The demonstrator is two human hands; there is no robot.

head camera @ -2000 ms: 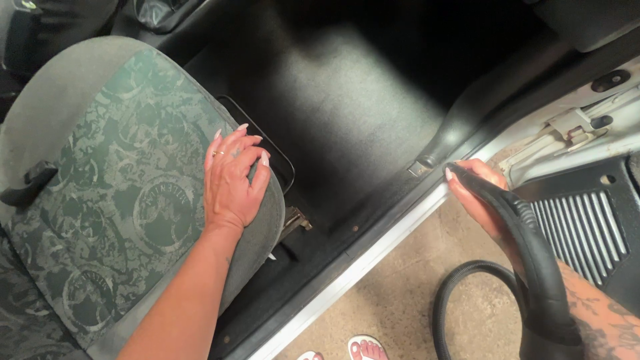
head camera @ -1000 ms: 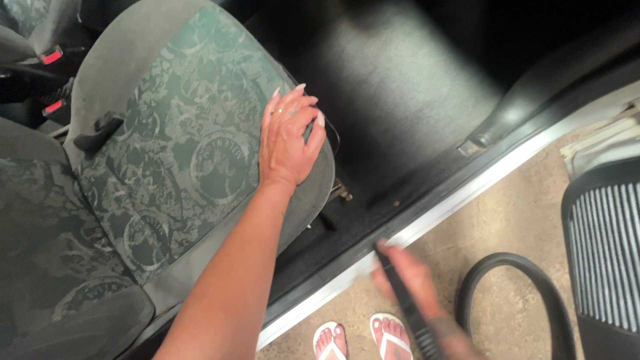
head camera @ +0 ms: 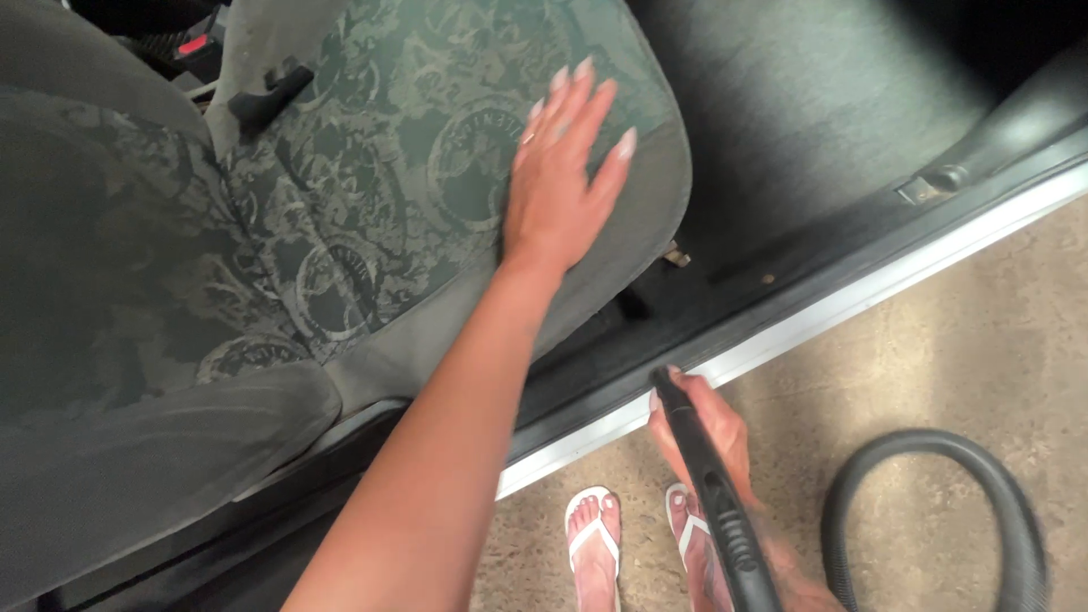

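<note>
My left hand [head camera: 561, 174] lies spread on the patterned fabric cushion of a car seat [head camera: 425, 102], near its outer edge, and holds nothing. My right hand [head camera: 710, 425] grips a black vacuum cleaner wand [head camera: 714, 493] close to its upper end, beside the door sill [head camera: 765, 340]. The wand's tip is at the sill's black inner trim. A black vacuum hose [head camera: 926, 438] curves in a loop above the floor at the lower right; where it joins the wand is out of view.
The seat backrest [head camera: 102, 272] is at the left, with a black lever [head camera: 272, 98] at the cushion's inner side. A red seat belt buckle [head camera: 194, 46] shows at upper left. The car's floor [head camera: 816, 110] is beyond the cushion. My feet in white flip-flops [head camera: 592, 535] stand outside the sill.
My right hand has moved left along the sill with the wand. My left hand has shifted back from the cushion's front edge, its fingers spread wider. The view has moved toward the backrest.
</note>
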